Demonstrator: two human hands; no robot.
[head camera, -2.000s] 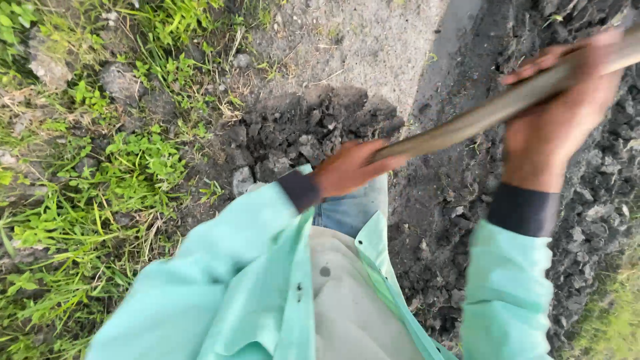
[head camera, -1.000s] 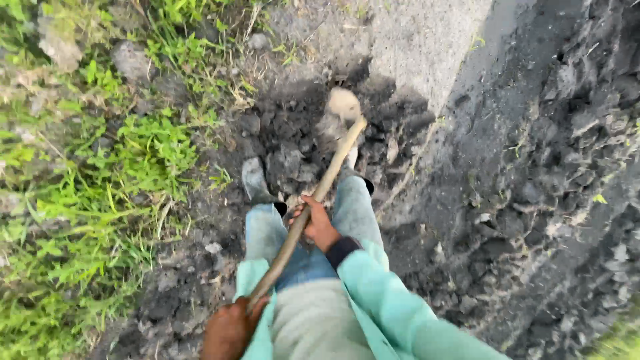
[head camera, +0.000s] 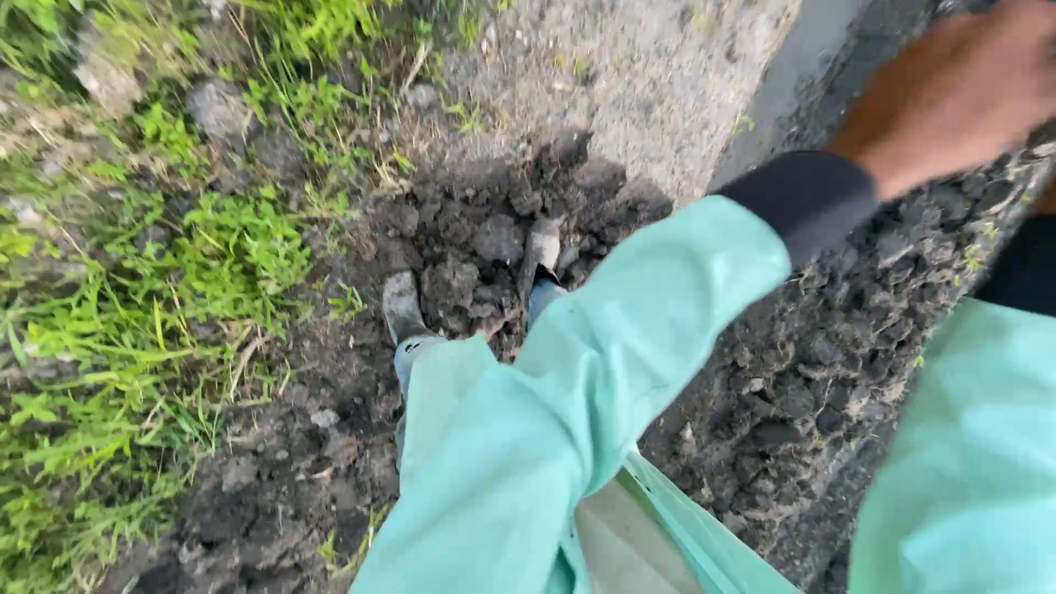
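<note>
My left hand (head camera: 957, 99), blurred, reaches to the upper right corner, past a dark cuff and a mint-green sleeve. Its fingers are blurred or cut off by the frame, so what it holds cannot be made out. Of my right arm, the mint-green sleeve (head camera: 965, 462) and dark cuff show at the right edge, with a sliver of wrist; the hand lies outside the view. No part of the wooden handle shows. Below, two muddy boots, the left one (head camera: 402, 305) and the right one (head camera: 542, 247), stand among dark soil clods (head camera: 450, 280).
Green grass and weeds (head camera: 247, 239) with stones grow along the left. A pale, hard strip of ground (head camera: 619, 91) lies ahead of the boots. Broken dark soil (head camera: 767, 396) runs down the right, beside a smooth grey wet-looking strip (head camera: 792, 74).
Both hands have swung from low in front of my body to the upper right. The wooden handle, held in both hands a second ago, is out of sight.
</note>
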